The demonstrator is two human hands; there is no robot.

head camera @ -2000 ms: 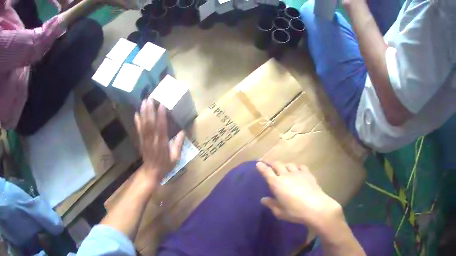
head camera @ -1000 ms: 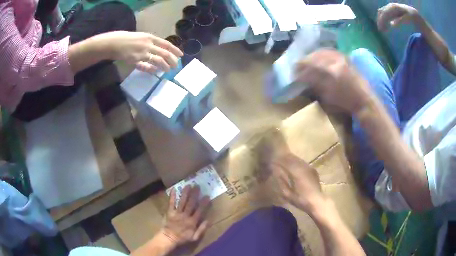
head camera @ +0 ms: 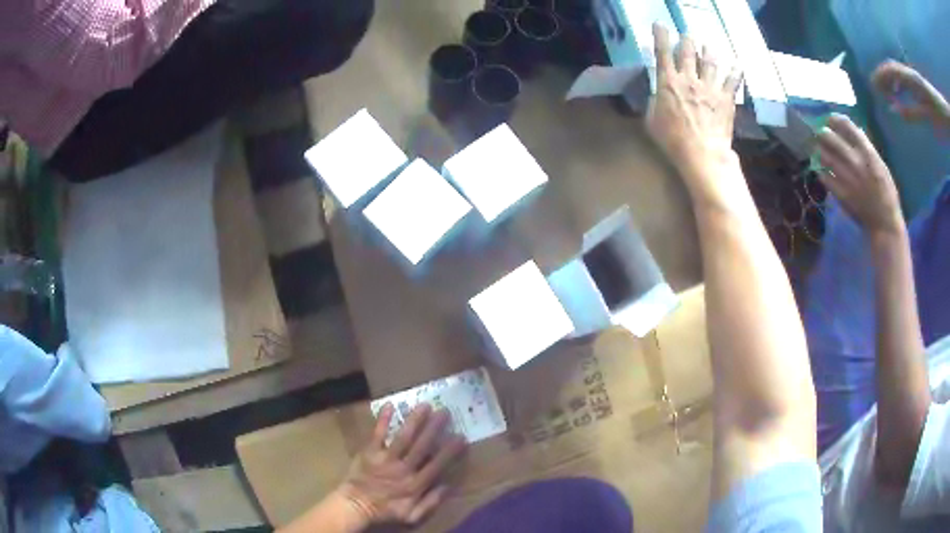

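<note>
My left hand (head camera: pixel 408 468) lies flat, fingers spread, on a white printed label (head camera: pixel 458 404) on the brown cardboard. My right hand (head camera: pixel 696 104) reaches to the top right, fingers apart on top of pale cartons lying there with flaps out (head camera: pixel 729 47); no grip shows. An open carton (head camera: pixel 622 273), dark inside with flaps out, stands beside a closed white-topped carton (head camera: pixel 523 314). Three more closed cartons (head camera: pixel 417 210) stand together behind, to the left.
Dark round open-rimmed cylinders (head camera: pixel 495 83) stand at the top, more at right. A white sheet (head camera: pixel 146 260) lies on cardboard at left over pallet slats. Another person's hands (head camera: pixel 859 172) are at right; a seated person's dark-clothed leg (head camera: pixel 229 78) is at upper left.
My right hand has moved from the cardboard up to the lying cartons. An open carton now stands beside the single closed one. The other person's hand has left the closed group. My left hand stays on the label.
</note>
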